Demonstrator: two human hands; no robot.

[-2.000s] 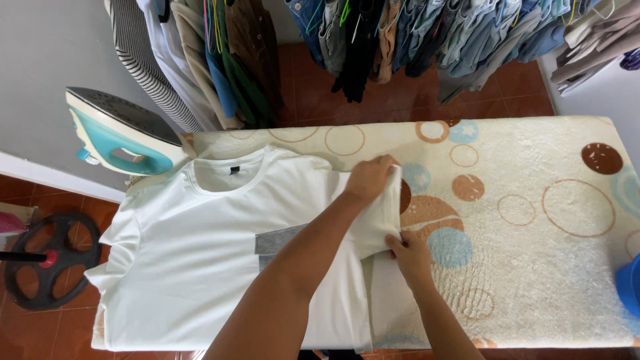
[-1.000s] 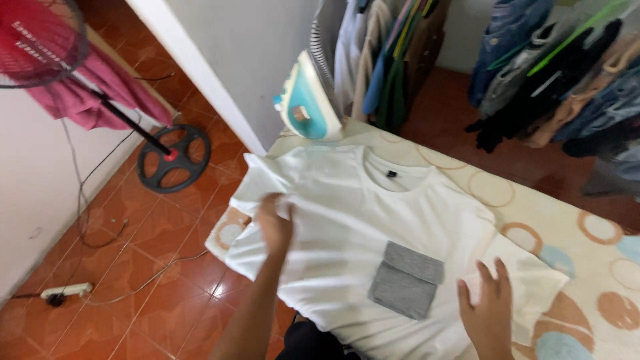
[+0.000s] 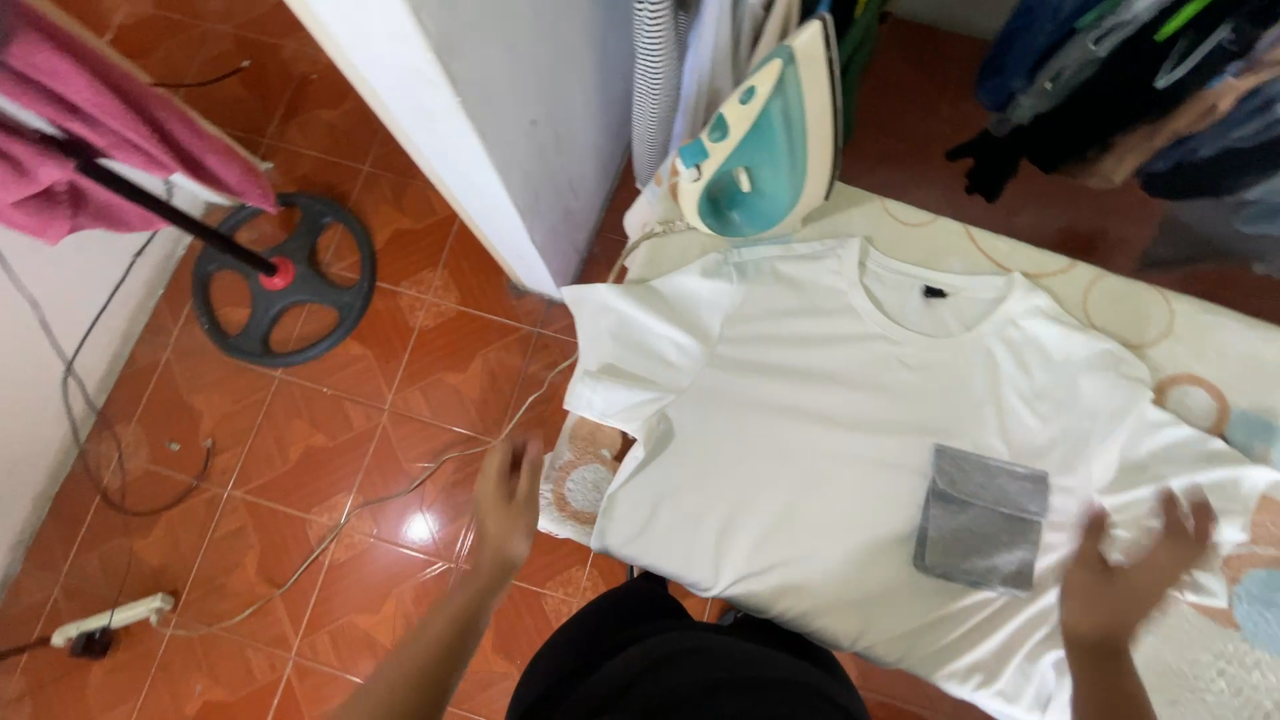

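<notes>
A white T-shirt (image 3: 800,450) with a grey chest pocket (image 3: 985,520) lies spread on a patterned ironing board (image 3: 1060,290), its neckline toward the far edge. My left hand (image 3: 508,510) is off the board's left end, over the floor, holding nothing, its fingers a little blurred. Over the shirt, just right of the pocket, is my right hand (image 3: 1130,580) with fingers apart and nothing held; whether it touches the fabric I cannot tell. A teal and white steam iron (image 3: 765,140) stands upright on its heel at the board's far left corner, beyond the shirt's shoulder.
The iron's cord (image 3: 400,490) runs down across the tiled floor to a power strip (image 3: 115,620). A round black stand base (image 3: 285,280) with a pole is at the left, near a pink cloth (image 3: 120,130). Hanging clothes (image 3: 1100,90) line the far side, beside a wall edge (image 3: 450,130).
Both hands held the right sleeve area two seconds ago; they have let go and moved apart. The left hand has gone from the left sleeve to beyond the board's end. The view has swung left.
</notes>
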